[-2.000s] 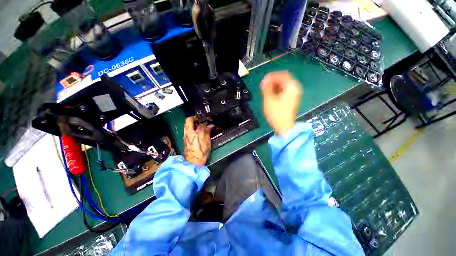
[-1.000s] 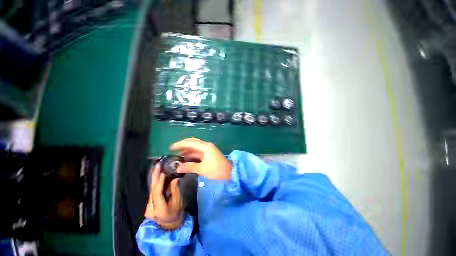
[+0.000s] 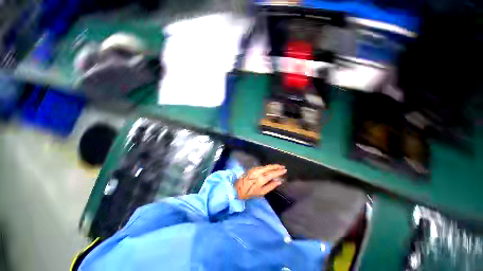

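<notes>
The frame is strongly blurred. My left hand (image 3: pixel 259 181) is in front of my body at the bench edge, fingers stretched to the right and slightly apart, with no object visible in it. My right hand is not in view. The left test fixture (image 3: pixel 290 128) stands on the bench beyond my hand, with its red clamp handle (image 3: pixel 297 64) above the tan base. The right test fixture (image 3: pixel 389 140) is further right, dark and smeared. I cannot tell whether either fixture holds a housing. A blister tray (image 3: pixel 159 159) with dark, blurred contents lies left of me.
White paper sheets (image 3: pixel 196 58) lie left of the left fixture. A blue tester (image 3: pixel 373 45) is behind the fixtures. Another clear blister tray (image 3: pixel 445 238) is at the lower right. A dark grey shape (image 3: pixel 119 74) and a blue bin (image 3: pixel 50 108) are at the left.
The view has swung from the right tray to the left side of the bench. My hands were together at a round black housing; now only my left hand shows, apart from it.
</notes>
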